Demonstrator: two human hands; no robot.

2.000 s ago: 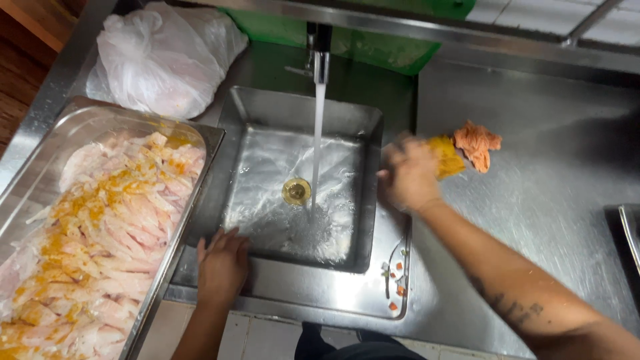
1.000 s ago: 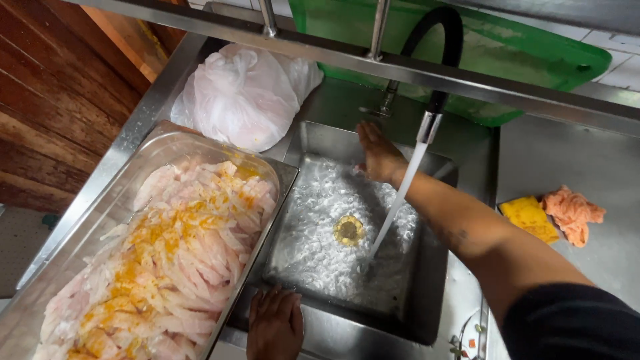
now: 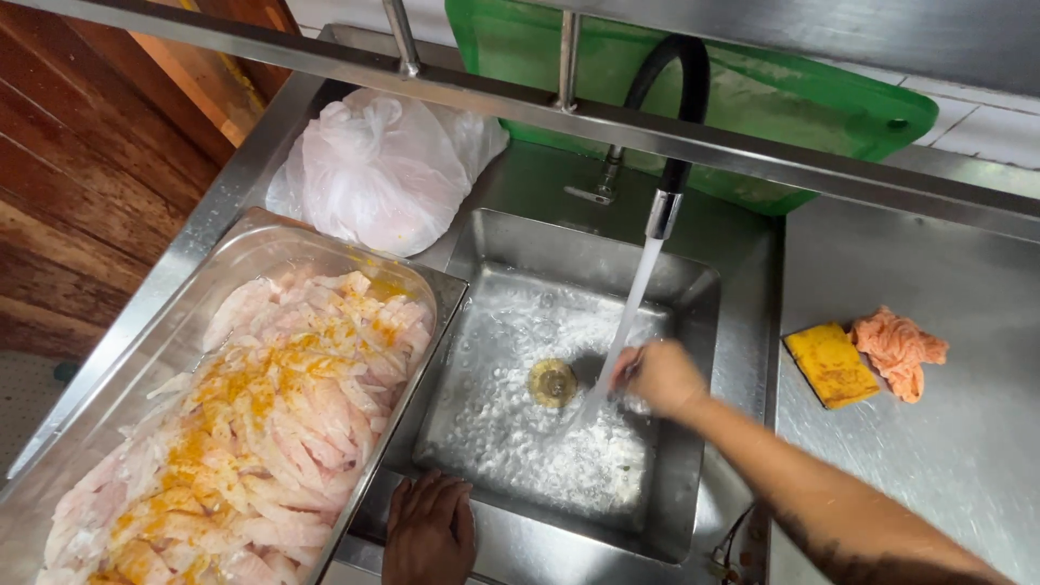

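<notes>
Water runs from the black flexible faucet (image 3: pixel 665 213) into the stainless steel sink (image 3: pixel 691 487), around its drain strainer (image 3: pixel 552 383). My right hand (image 3: pixel 662 378) is over the basin with its fingers curled at the water stream; blur hides whether anything is in it. My left hand (image 3: pixel 429 528) rests on the sink's front edge, fingers together, holding nothing that I can see. Close to its left, a steel pan (image 3: pixel 445 305) holds strips of raw pale meat (image 3: pixel 301 422) with orange-yellow seasoning on top.
A knotted white plastic bag (image 3: pixel 390 171) sits behind the pan. A green cutting board (image 3: pixel 812 122) leans at the back, behind a metal rail (image 3: pixel 504 96). On the right counter lie a yellow sponge (image 3: pixel 830 366) and an orange cloth (image 3: pixel 898 351). Small scraps (image 3: pixel 735 552) lie near the sink's front right corner.
My right hand has gone from beside the yellow sponge to the sink's back edge near the faucet, and now to the water stream. My left hand stays at the front edge. The view has shifted.
</notes>
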